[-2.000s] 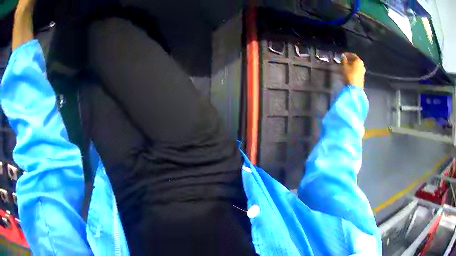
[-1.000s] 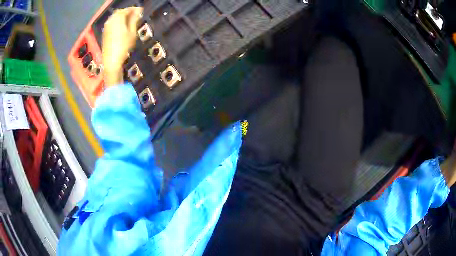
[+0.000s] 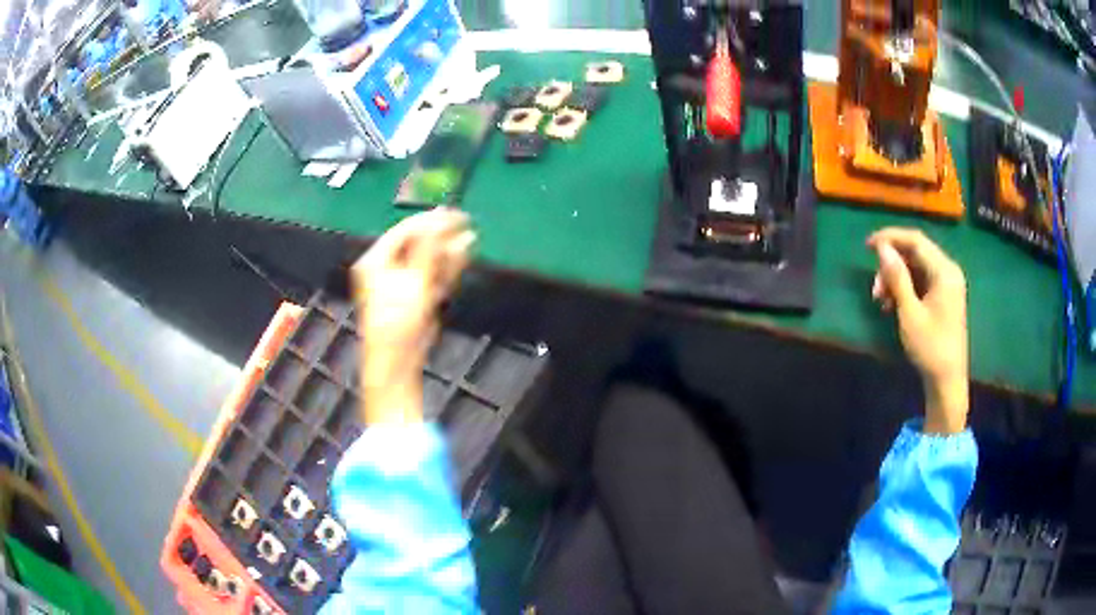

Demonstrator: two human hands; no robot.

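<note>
The black toggle press fixture (image 3: 733,270) stands on the green bench, its red fixture handle (image 3: 722,94) at the front and a white block above the coppery nest. My left hand (image 3: 415,270) is above the left parts tray near the bench edge, fingers curled together; whether it holds a part cannot be told. My right hand (image 3: 916,282) is over the bench edge right of the fixture, thumb and fingers bent, with no part visible. The left parts tray (image 3: 270,415) holds several pale square camera modules (image 3: 298,502) in its near pockets.
Several modules (image 3: 565,124) lie on the bench beside a dark flat slab (image 3: 447,156). A blue-and-white instrument box (image 3: 391,84) stands behind. The orange fixture (image 3: 889,156) and small black fixture (image 3: 1016,186) are right. The right parts tray (image 3: 1007,565) is low right.
The view has swung up from the trays to the bench. My left hand has left the tray's module pockets and is near the bench edge. My right hand has come fully into view.
</note>
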